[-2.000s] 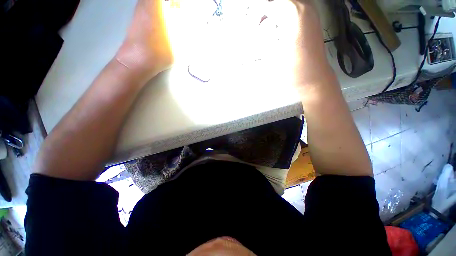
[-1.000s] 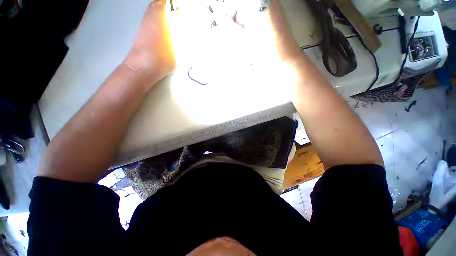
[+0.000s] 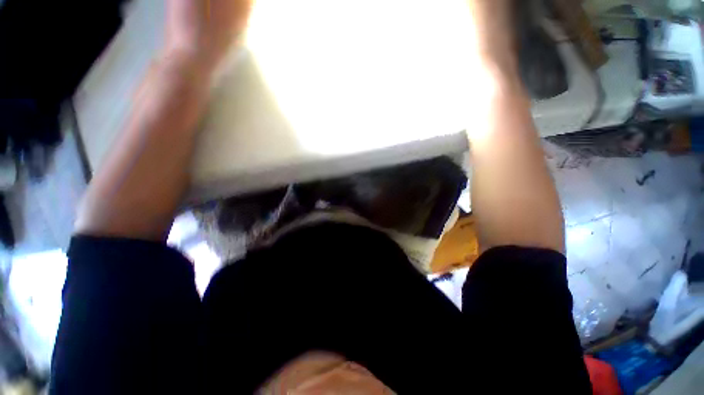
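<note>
My left hand (image 3: 207, 27) is at the top edge, blurred and cut off, with the forearm over the white table (image 3: 255, 158). My right hand is lost in glare and cut off at the top; only the wrist and forearm show. Whether either hand holds anything cannot be seen. Strong lamp glare washes out the table between the arms. Dark patterned fabric (image 3: 386, 193) hangs below the table edge over the lap.
Shears (image 3: 544, 69) with dark loop handles lie right of my right forearm, beside a brownish ruler-like strip (image 3: 579, 31). A small-parts tray (image 3: 670, 75) sits far right. Black cloth (image 3: 46, 46) is at upper left. The tiled floor (image 3: 602, 224) has litter and a blue item.
Both forearms have moved further up the picture, and my right forearm stands more upright. The view has shifted and blurred. The dark thread curl on the table no longer shows.
</note>
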